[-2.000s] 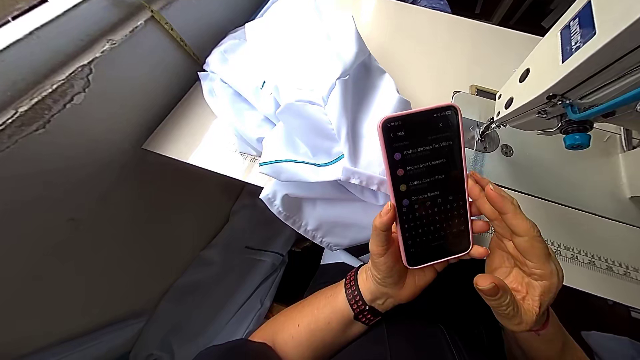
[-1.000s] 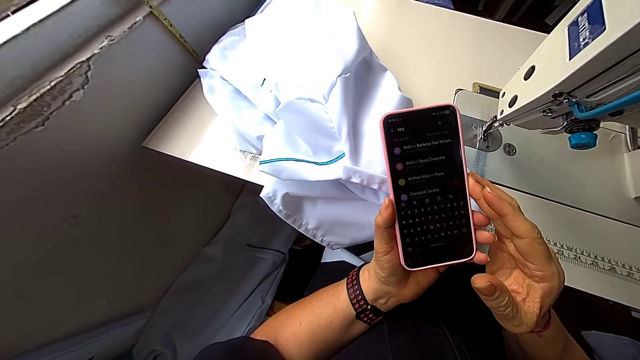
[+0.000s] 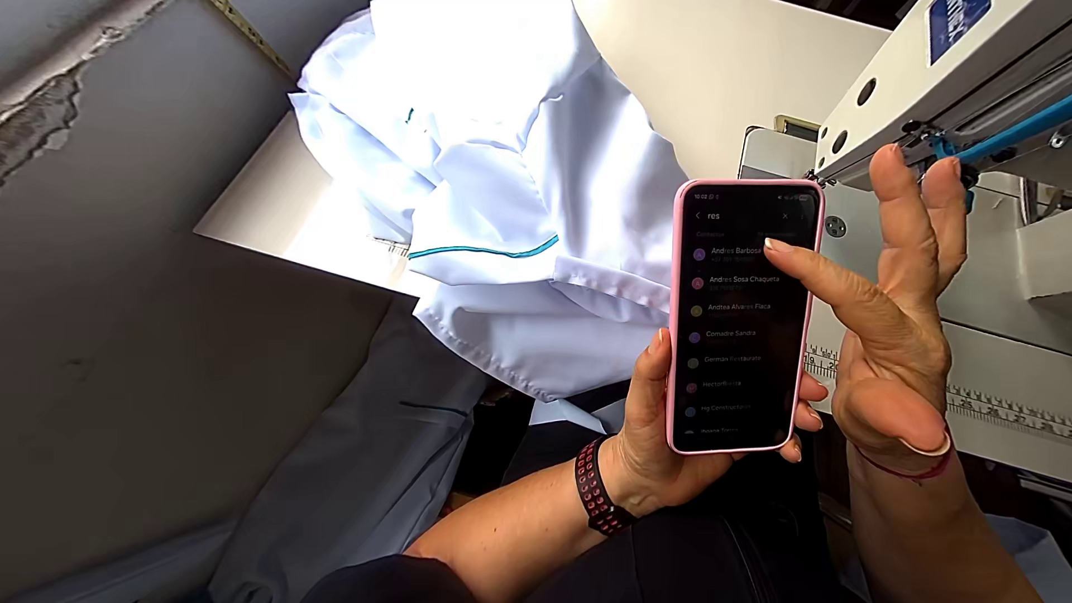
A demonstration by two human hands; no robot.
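My left hand grips a smartphone in a pink case upright from below, its fingertips curling round the right edge. The dark screen shows a list with writing. Over the upper right of the screen is the index fingertip of my right hand; the other fingers are spread and nothing is held in them. White fabric with a teal piping line lies heaped behind and to the left of the phone.
At the upper right stands a sewing machine, its needle area partly hidden by the phone and my right hand. A printed ruler scale runs along the table. Grey fabric hangs at the lower left, below the table edge.
My right hand has moved up from beside the phone, and its index finger now reaches over the screen. The on-screen keyboard is gone and the list is longer. My left hand still holds the phone.
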